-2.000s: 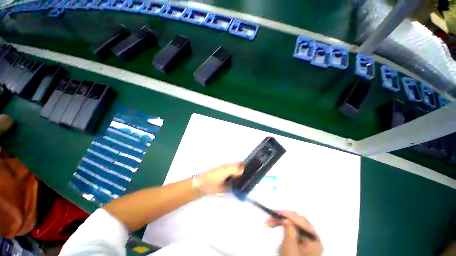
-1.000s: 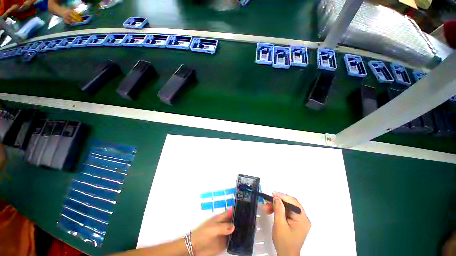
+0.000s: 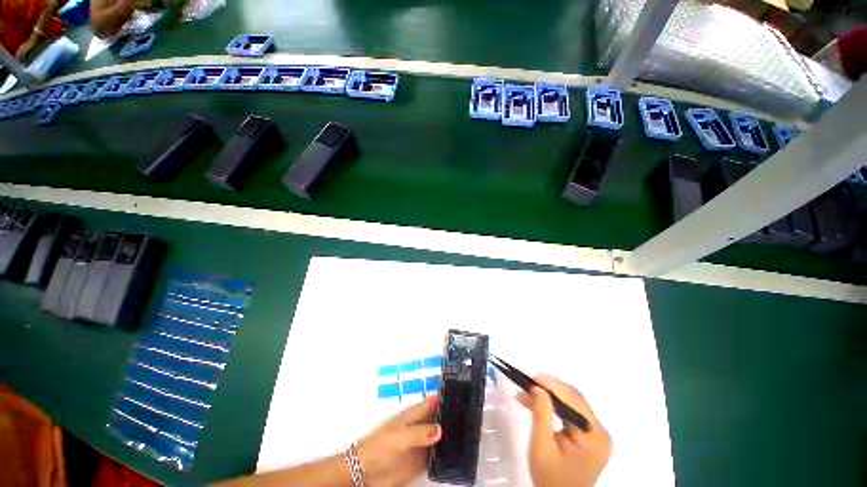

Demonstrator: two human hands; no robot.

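A black housing [image 3: 460, 409] stands lengthwise over the white work sheet [image 3: 352, 295], its recessed end away from me. My left hand [image 3: 401, 445] grips its lower left side. My right hand [image 3: 568, 439] holds black tweezers [image 3: 551, 399] like a pen, on the right of the housing. The tweezer tips are at the right edge of the recessed end; I cannot tell if they touch it or hold a film piece. Blue film pieces [image 3: 404, 387] lie in two short rows left of the housing, partly hidden behind it.
Spare film strips [image 3: 181, 366] lie left of the sheet. Waiting housings [image 3: 119, 281] are grouped beyond them. The conveyor belt [image 3: 428, 171] carries black housings and blue frames [image 3: 371, 86]. A slanting white post [image 3: 751, 204] stands at right. Other workers' hands [image 3: 109, 17] show at top left.
The housing was tilted, then came upright over the sheet. The tweezer tips moved from its recessed end to its right edge. My right hand moved slightly right and down.
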